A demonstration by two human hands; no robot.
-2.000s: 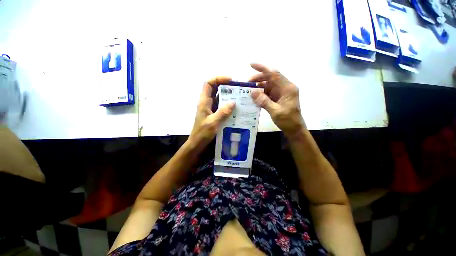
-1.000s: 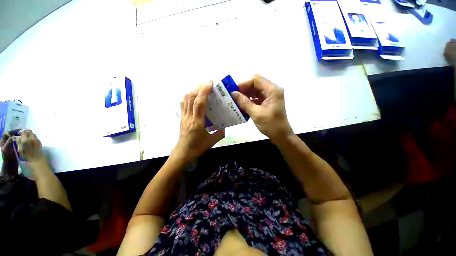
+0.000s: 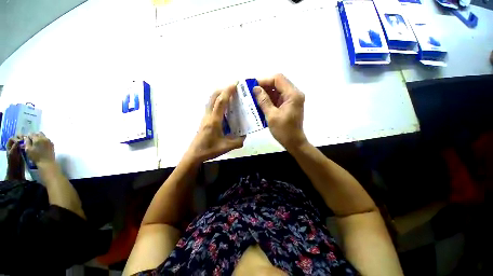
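Observation:
A slim white-and-blue retail box (image 3: pixel 242 114) is held tilted between my hands, over the table near its front edge. My left hand (image 3: pixel 215 126) grips the box body from the left, fingers over the top and thumb below. My right hand (image 3: pixel 283 110) has its thumb and fingertips on the blue end of the box. Whether the end flap is fully closed is hidden by the fingers.
A single box (image 3: pixel 137 112) lies on the white table (image 3: pixel 189 59) to the left. Several overlapping boxes (image 3: pixel 367 33) lie at the upper right, some with open ends. At far left another person's hands (image 3: pixel 33 148) work beside a group of boxes (image 3: pixel 20 121).
The box has gone from face-up near my lap to tilted over the table, blue end towards my right hand. My left hand has shifted along its body. The neighbour's hands have come into view.

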